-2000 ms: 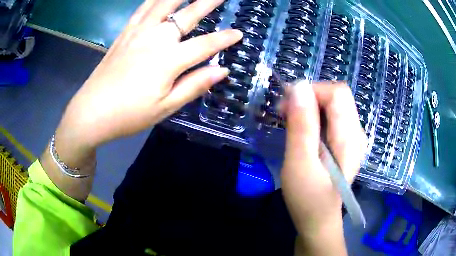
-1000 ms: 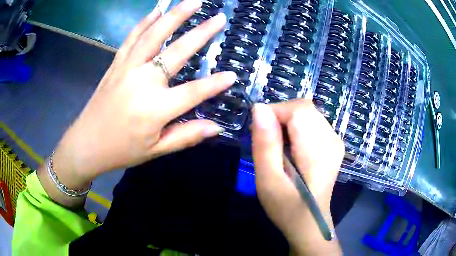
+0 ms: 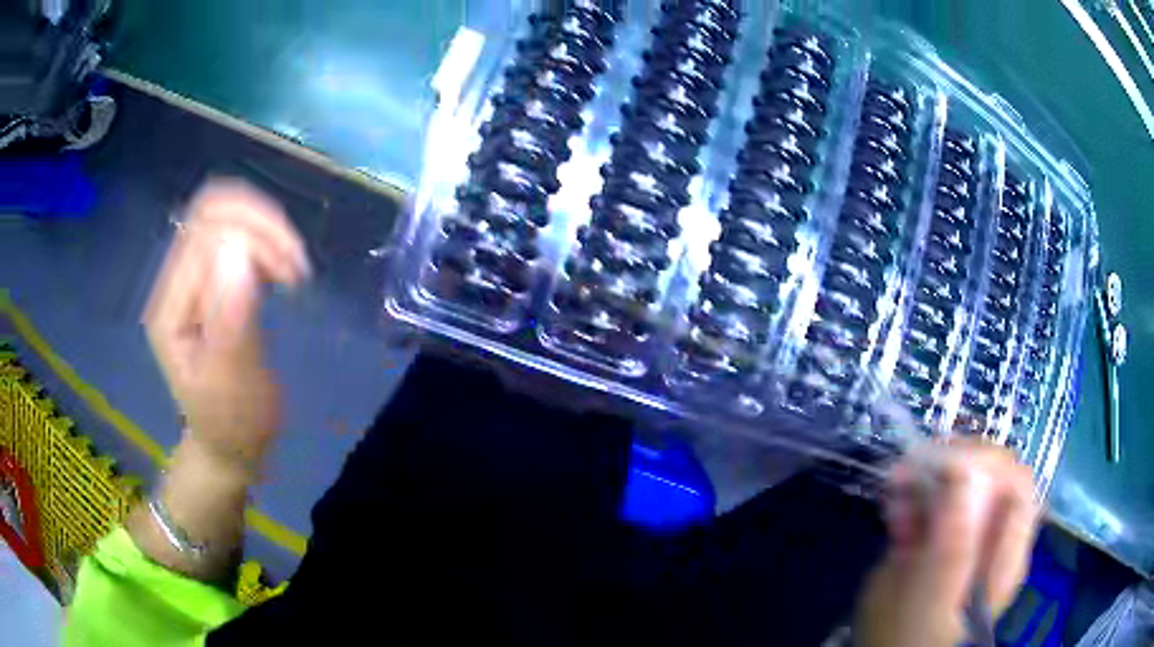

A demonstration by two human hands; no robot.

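A clear plastic blister tray (image 3: 576, 190) holds rows of small dark round parts (image 3: 658, 164) in long channels. It overhangs the front edge of the green bench. My left hand (image 3: 215, 310) is off the tray to its left, blurred, with fingers curled; whether it holds anything cannot be told. My right hand (image 3: 962, 518) is at the tray's front right edge, also blurred. It holds the slim tweezers (image 3: 978, 617), of which only a dark part shows below the hand.
The green mat (image 3: 316, 76) covers the bench. A slim long-handled tool (image 3: 1114, 411) and two small white discs (image 3: 1117, 341) lie to the right. A blue stool (image 3: 1050, 594) stands below right. A yellow basket (image 3: 63, 468) is at lower left.
My left hand has lifted off the tray and moved left and down. My right hand has moved right and down with the tweezers. The tray's left rows are now uncovered.
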